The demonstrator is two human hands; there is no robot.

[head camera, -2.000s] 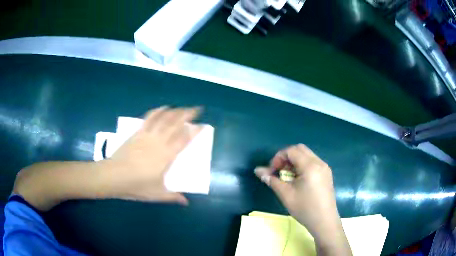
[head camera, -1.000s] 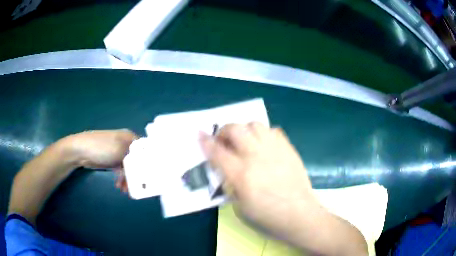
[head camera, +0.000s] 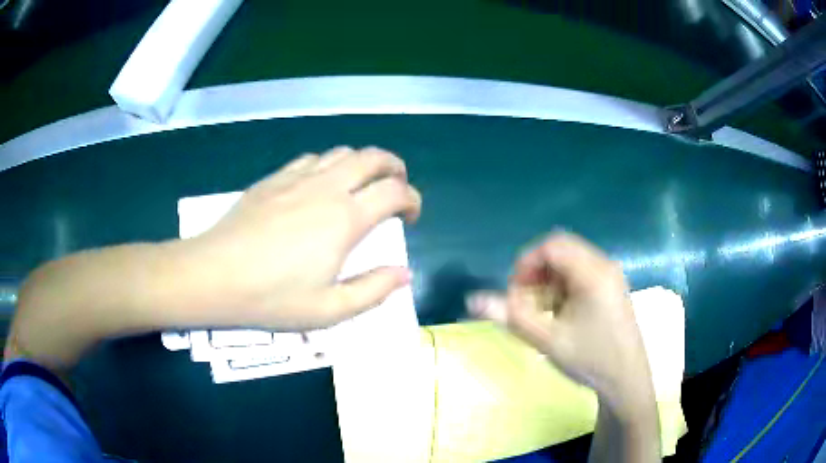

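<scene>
My left hand (head camera: pixel 317 244) lies spread, palm down, over several white hang-tab boxes (head camera: pixel 263 360) on the dark-green worktop. Box edges show above the wrist, below the palm and right of the thumb; dark printed outlines show on the lower ones. My right hand (head camera: pixel 571 307) is raised over the sticker sheets (head camera: pixel 507 389), blurred, with thumb and fingers curled close together. Something small and yellowish shows inside its curl; I cannot tell what it is. The yellow and white sheets lie at the lower centre and right, meeting the boxes' lower right side.
A silver side rail (head camera: pixel 408 95) curves across behind the worktop, with the green conveyor belt beyond. A thick white diverter bar (head camera: pixel 168 63) rises from the rail at upper left. A grey metal support bracket (head camera: pixel 752 86) joins it at upper right. Blue cloth (head camera: pixel 770 407) shows at lower right.
My left hand has moved from the boxes' left edge to on top of them. My right hand has left the boxes and moved right, over the sheets. The boxes sit lower left in the picture.
</scene>
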